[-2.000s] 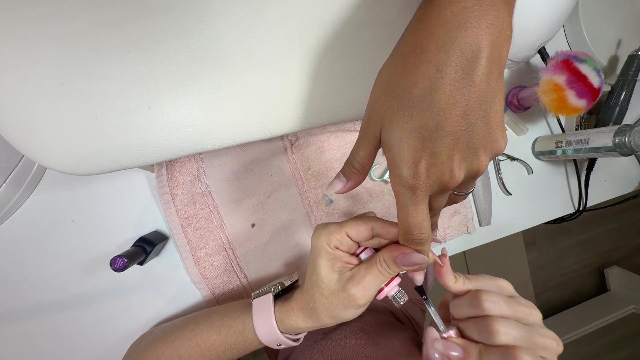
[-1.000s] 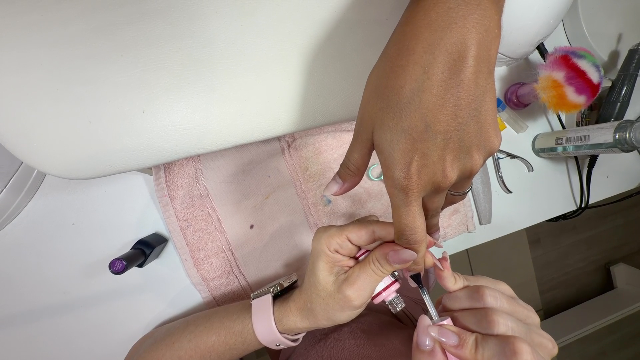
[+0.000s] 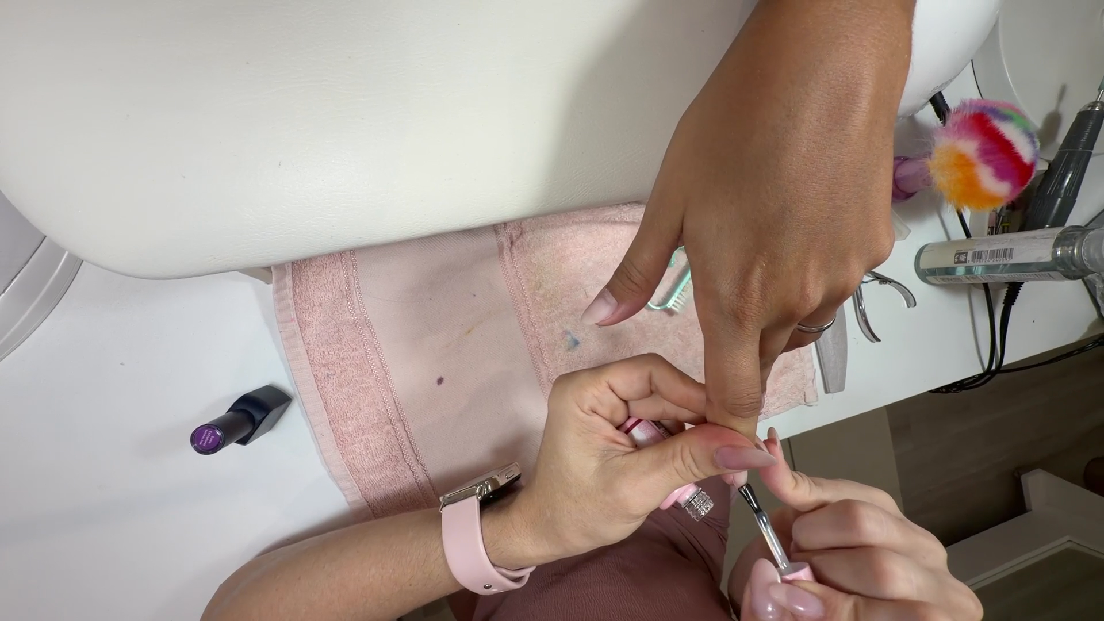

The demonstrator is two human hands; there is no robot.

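My left hand (image 3: 638, 457), with a pink-banded watch (image 3: 473, 535) on its wrist, pinches another person's index finger near its tip. Against its palm it also holds a pink nail polish bottle (image 3: 687, 498) whose threaded neck is uncapped. In my right hand (image 3: 862, 543) is the polish applicator brush (image 3: 766, 528), gripped by its pink cap, with the bristles at the nail of the held finger. The other person's hand (image 3: 776, 198) reaches down from the top, palm down, with a ring on one finger.
A pink towel (image 3: 431, 345) lies beside a white cushioned armrest (image 3: 345, 112). A dark polish bottle (image 3: 241, 420) lies at left. On the right are a green nail brush (image 3: 673, 289), a nail file (image 3: 831, 362), metal nippers (image 3: 880, 302), a clear bottle (image 3: 992, 256), a fluffy multicoloured brush (image 3: 983, 155) and cables.
My right hand has shifted slightly with the applicator brush, whose bristles stay around the held fingertip. My left hand keeps its pinch on the other person's finger and its hold on the bottle.
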